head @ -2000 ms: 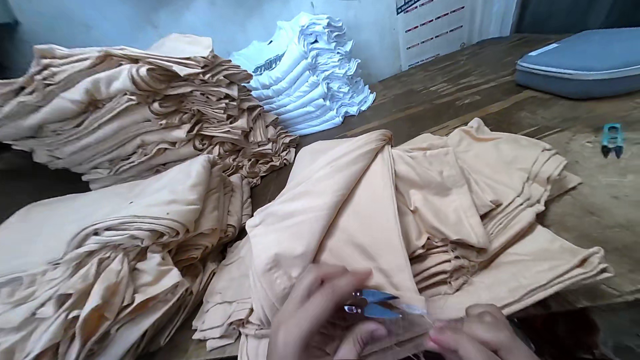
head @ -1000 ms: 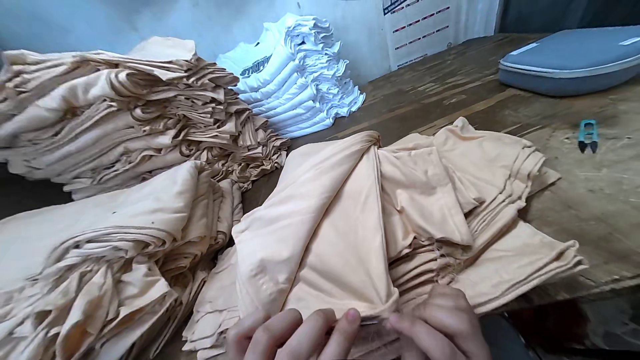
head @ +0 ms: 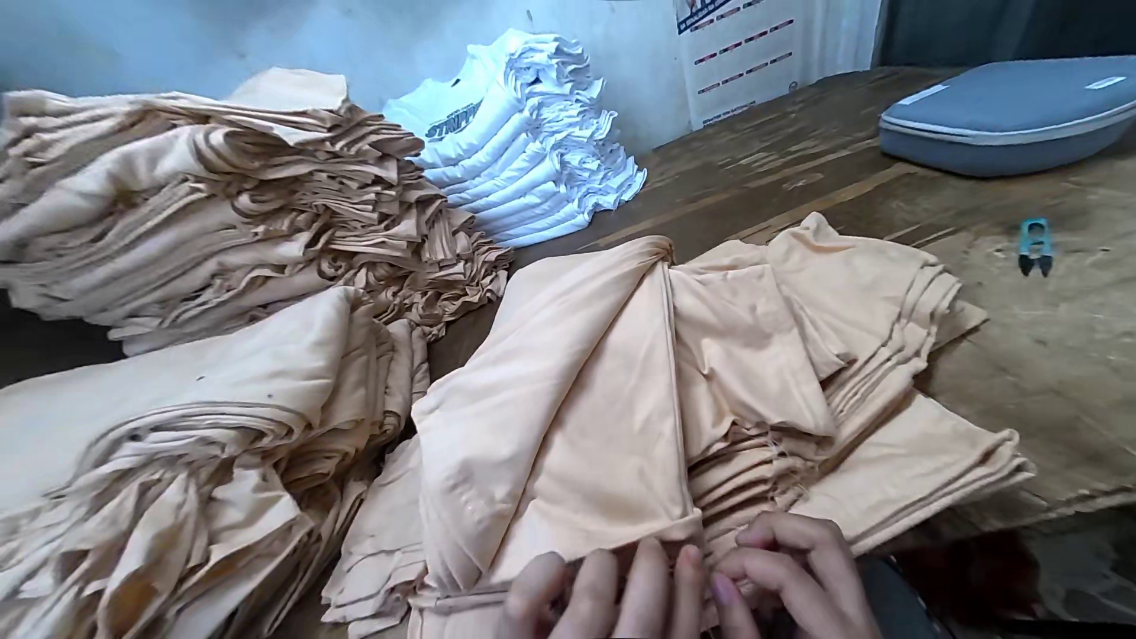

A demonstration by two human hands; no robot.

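Observation:
A peach-coloured fabric garment (head: 603, 426) lies folded on top of a fanned stack of like pieces (head: 905, 470) at the table's near edge. My left hand (head: 612, 590) is at the bottom centre, its fingers closed on the garment's lower hem. Just right of it, my right hand (head: 790, 577) pinches the same hem near its corner. The fingertips of both hands nearly meet. The thumbs and the lower part of each hand are partly hidden or cut off by the frame. No thread snips can be made out in either hand.
Tall peach fabric stacks (head: 222, 195) and a lower folded pile (head: 195, 390) stand at left. White printed shirts (head: 532, 151) are piled behind. On the wooden table (head: 754, 177) at right lie blue thread snips (head: 1036, 247) and a grey zipped case (head: 1012, 115).
Two seconds ago my left hand held blue thread snips near the hem; they no longer show there. My left fingers have come down onto the hem, beside my right hand.

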